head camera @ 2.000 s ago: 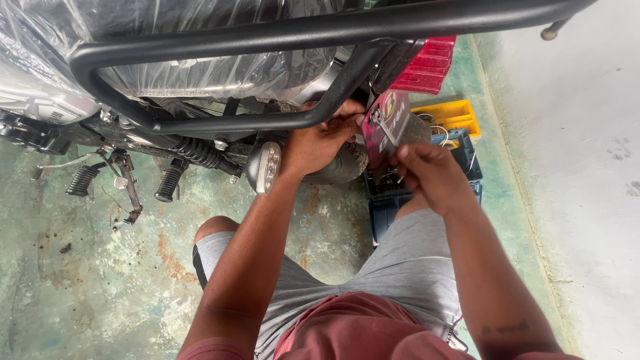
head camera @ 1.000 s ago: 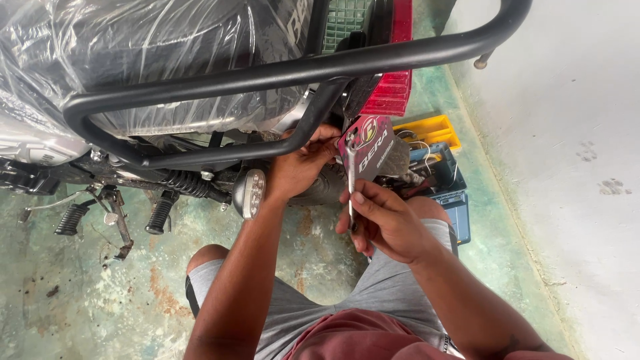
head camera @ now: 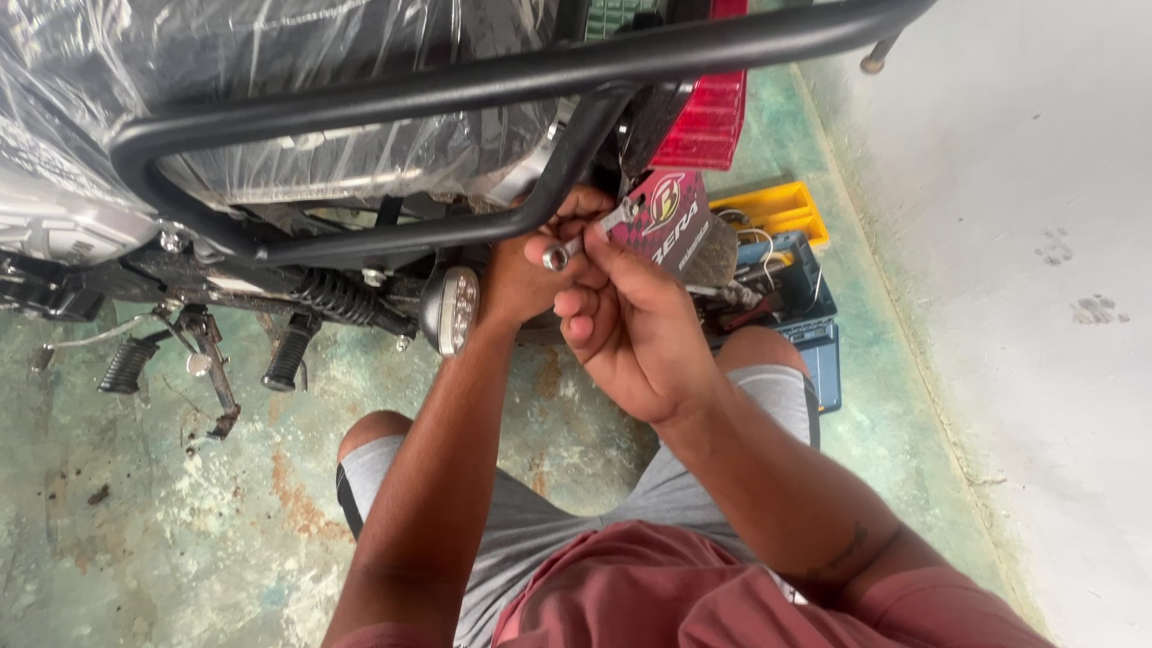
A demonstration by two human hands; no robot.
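My right hand point(head camera: 634, 324) holds a short combination wrench point(head camera: 576, 246) between thumb and fingers, its ring end toward the left and its open end toward the upper right. My left hand point(head camera: 540, 270) reaches in under the black tubular grab rail point(head camera: 405, 236) at the motorcycle's rear; its fingers are partly hidden by the rail and the wrench, so what they touch cannot be told. Just right of the wrench is a dark red printed plate point(head camera: 670, 220), below the red tail light point(head camera: 706, 121). A turn signal point(head camera: 452, 310) sits left of my left wrist.
The seat point(head camera: 297, 117) is wrapped in clear plastic. Behind my right hand, a blue toolbox point(head camera: 823, 351) with a yellow tray point(head camera: 796, 211) lies open on the green floor. Footpegs point(head camera: 290, 353) jut out at left. A pale wall point(head camera: 1017, 180) stands at right.
The wrench, upright against the printed plate a second ago, is now tilted over toward my left hand. My right hand has moved up closer to the left, which stays under the rail.
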